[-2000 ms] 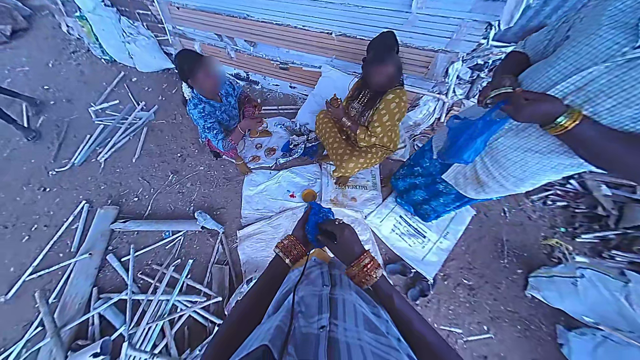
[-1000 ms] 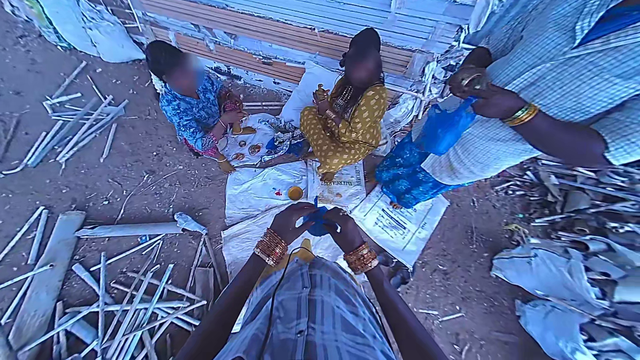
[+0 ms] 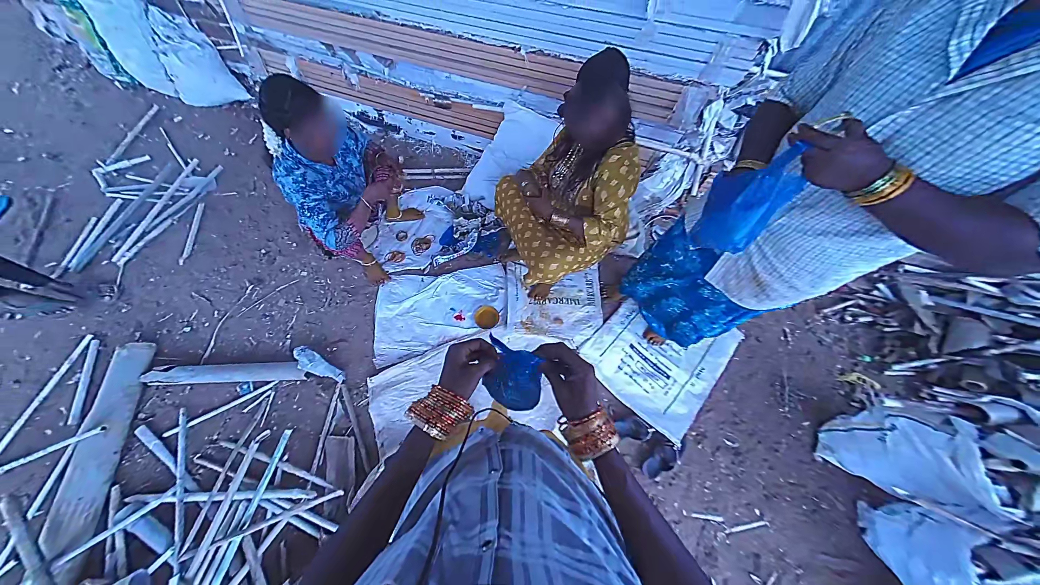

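Note:
Between my hands is a small blue plastic bag (image 3: pixel 513 382), its lower part rounded and bulging; what it holds is hidden. My left hand (image 3: pixel 467 366) pinches one side of its top, and my right hand (image 3: pixel 569 375) grips the other side. Bangles circle both wrists. Just beyond the bag, a round container with yellowish contents (image 3: pixel 487 317) stands on white woven sacks (image 3: pixel 435 305), beside a small red item. At the upper right, a standing person's hands hold a larger blue plastic bag (image 3: pixel 743 203).
Two people sit on sacks ahead, one in blue clothing (image 3: pixel 325 175), one in yellow patterned clothing (image 3: pixel 597 191). Cut sticks (image 3: pixel 236 496) and a wooden plank (image 3: pixel 101 447) lie at the lower left. More sticks and white sheeting (image 3: pixel 910 463) are piled at the right.
The small blue bag has been spread between my hands, which stand farther apart than one second ago. The seated person in yellow has lowered a raised hand.

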